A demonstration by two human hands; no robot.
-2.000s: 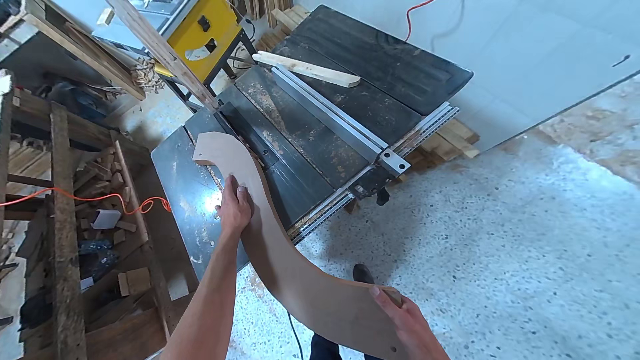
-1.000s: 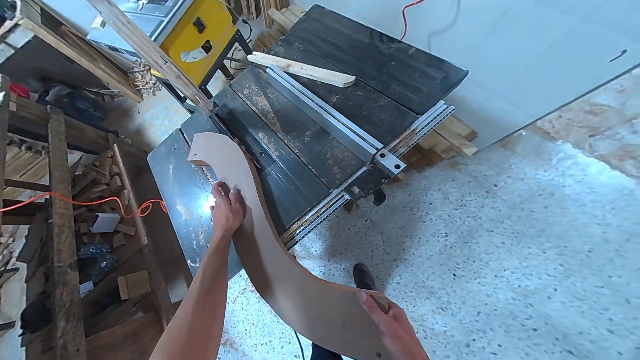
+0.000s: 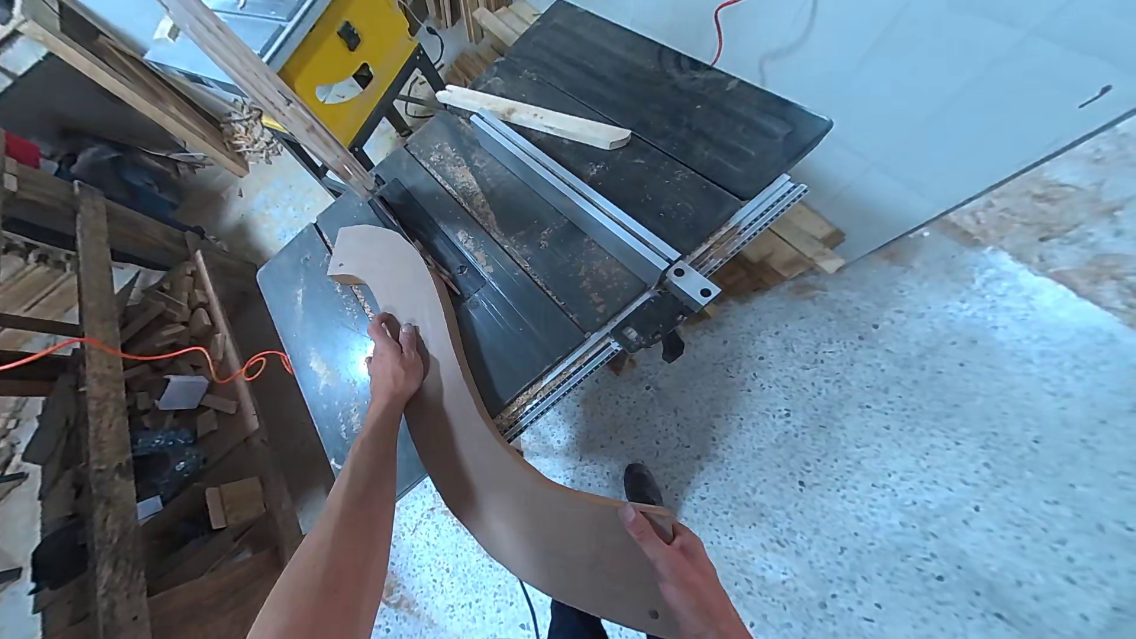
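A long S-curved wooden board (image 3: 479,444), flat-faced with small holes near its ends, reaches from over the black table saw top (image 3: 311,293) down towards my body. My left hand (image 3: 396,359) grips its left edge near the upper part, the thumb on the face. At the lower end, my right hand (image 3: 679,564) holds the board by its end, fingers partly hidden. The upper end of the board lies over the saw table beside the dark insert and blade area, where the blade itself cannot be made out. Sawdust lies on the table.
A metal rip fence (image 3: 577,195) crosses the saw table, with a pale wood strip (image 3: 537,117) beyond it. A yellow machine (image 3: 346,62) stands behind. On the left are a wooden rack (image 3: 106,408) with offcuts and an orange cord (image 3: 169,357). A shoe (image 3: 641,486) shows on the speckled floor.
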